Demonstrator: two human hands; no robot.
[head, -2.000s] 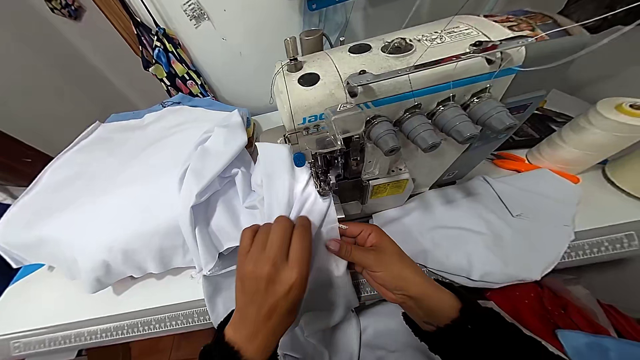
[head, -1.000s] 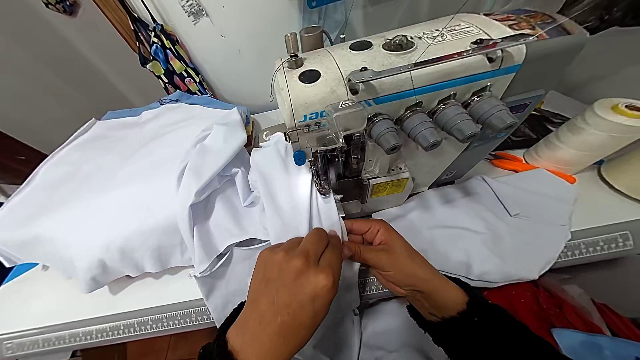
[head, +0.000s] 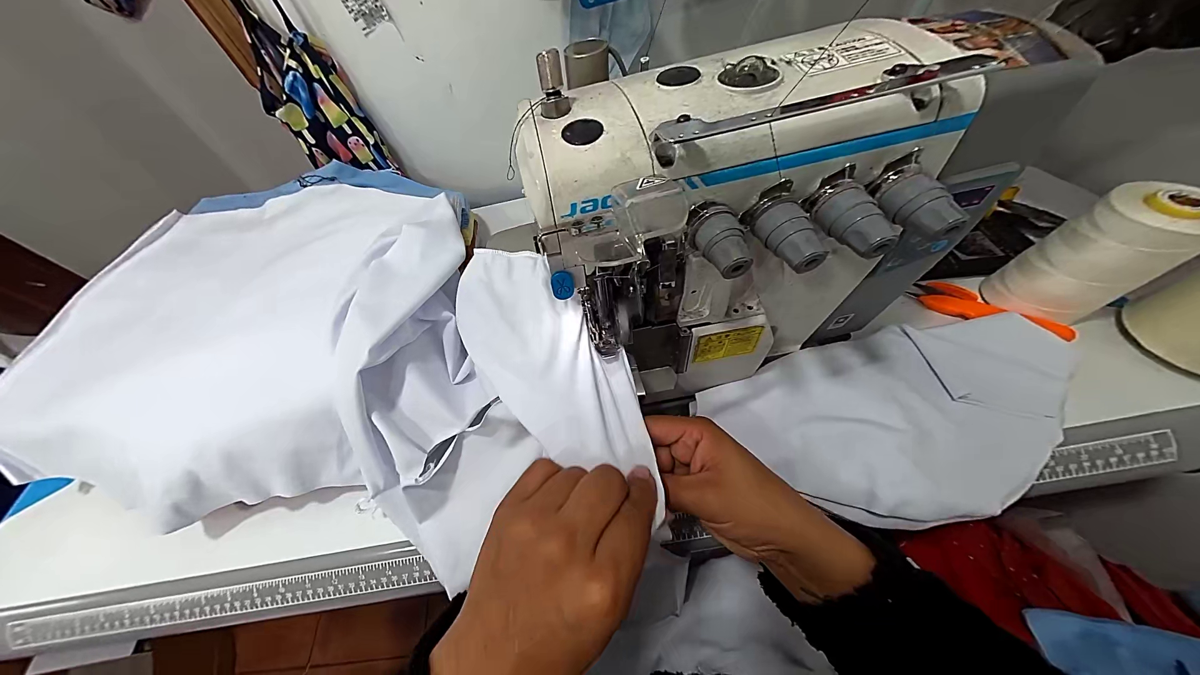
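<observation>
White fabric (head: 553, 375) runs under the presser foot (head: 607, 333) of a Jack overlock sewing machine (head: 806, 141). My left hand (head: 562, 553) lies on this fabric in front of the foot, its fingers curled over and gripping the cloth near the right edge. Just to the right, my right hand (head: 717, 478) pinches the same edge between thumb and fingers. The fingertips of the two hands are close together. More of the white garment (head: 216, 347) spreads over the table to the left, with a light blue part (head: 248, 200) at its far edge.
A separate white fabric piece (head: 881, 422) lies right of the machine. Orange-handled scissors (head: 975, 305) and a cream thread cone (head: 1092, 253) stand behind it. A ruler strip (head: 225, 600) follows the table's front edge. Red fabric (head: 994, 572) is at the lower right.
The fabric at the foot has moved further through the machine, its curved end now lying farther left. My left hand has shifted right, nearer my right hand, since two seconds ago.
</observation>
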